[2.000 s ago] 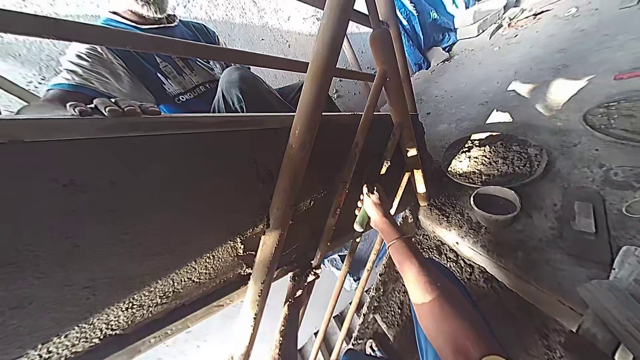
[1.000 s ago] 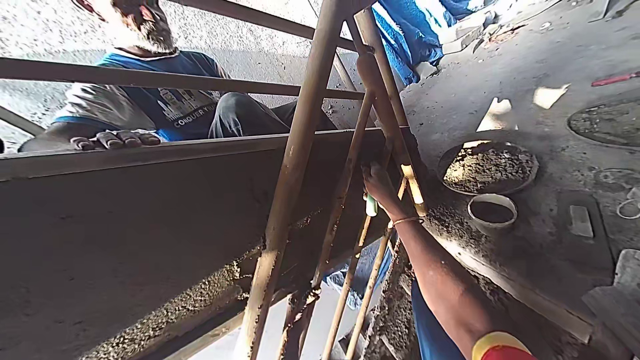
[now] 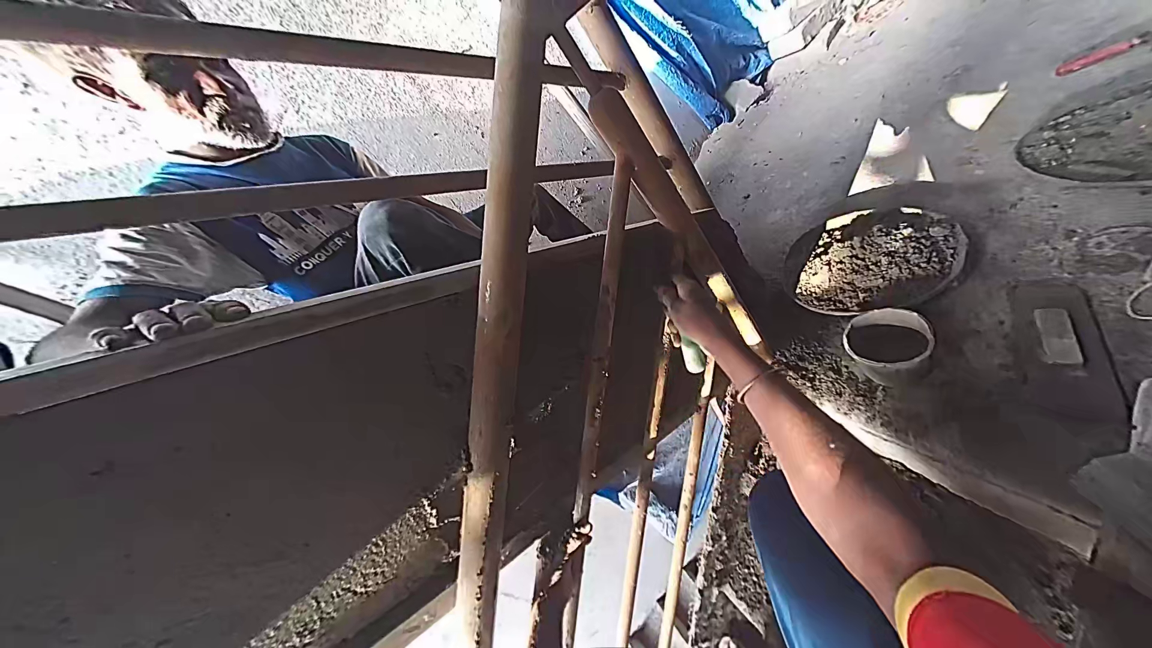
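My right hand reaches through the metal railing bars and is closed around a tool with a green handle; the tool's working end is hidden in shadow. It is close to the right end of a dark, smooth slanting panel, which has a pale board along its top edge. Rough mortar lies along the panel's lower part. My left hand is not in view.
Metal railing posts stand before the panel. Another person sits behind it, a hand on the board. At right are a pan of mortar, a bowl, a float and a red-handled tool. Blue sheeting lies behind.
My right hand has moved up along the right end of the panel since the earliest frame, still holding the green-handled tool. The other person's head has come further into view.
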